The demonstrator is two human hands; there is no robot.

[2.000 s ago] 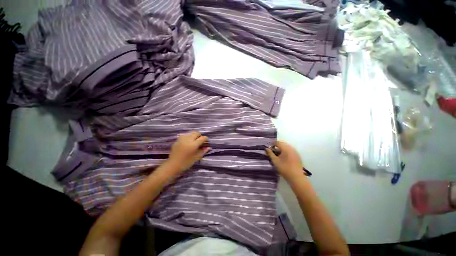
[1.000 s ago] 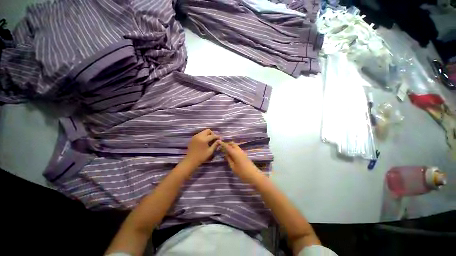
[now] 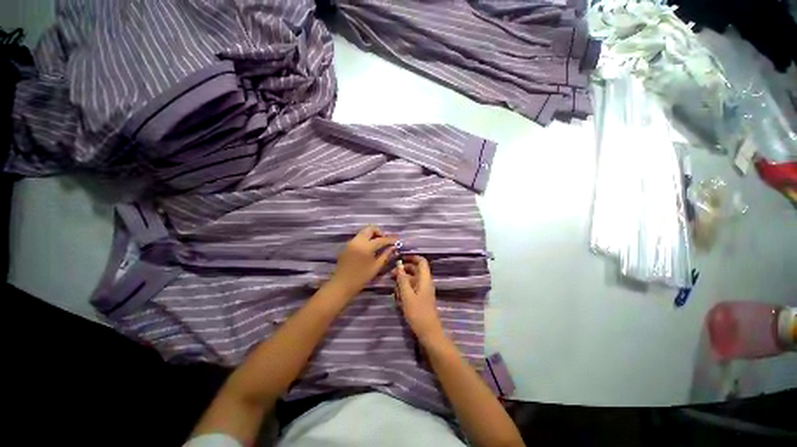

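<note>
A mauve-purple shirt with white stripes (image 3: 332,205) lies spread flat, its collar (image 3: 131,284) at the left and its hem at the right. My left hand (image 3: 361,260) pinches the front placket (image 3: 253,262) near the lower part of the shirt. My right hand (image 3: 416,292) is just beside it, with fingertips at the same strip. A small pale spot, perhaps a button, shows between the fingertips. One cuff (image 3: 481,164) lies on the table beyond the hem. Whether the right hand also holds a small tool cannot be seen.
A tall shirt heap (image 3: 188,83) stands at the upper left and a flatter shirt stack (image 3: 472,52) at the top. Right of the work are clear plastic strips (image 3: 641,188), a tangled white heap (image 3: 647,44), a pink bottle (image 3: 743,330) and a red item (image 3: 776,173) on the white table (image 3: 559,349).
My right hand has moved left from the hem to beside my left hand, then slightly towards me. My left hand has moved right along the placket. The dark tool seen earlier no longer shows.
</note>
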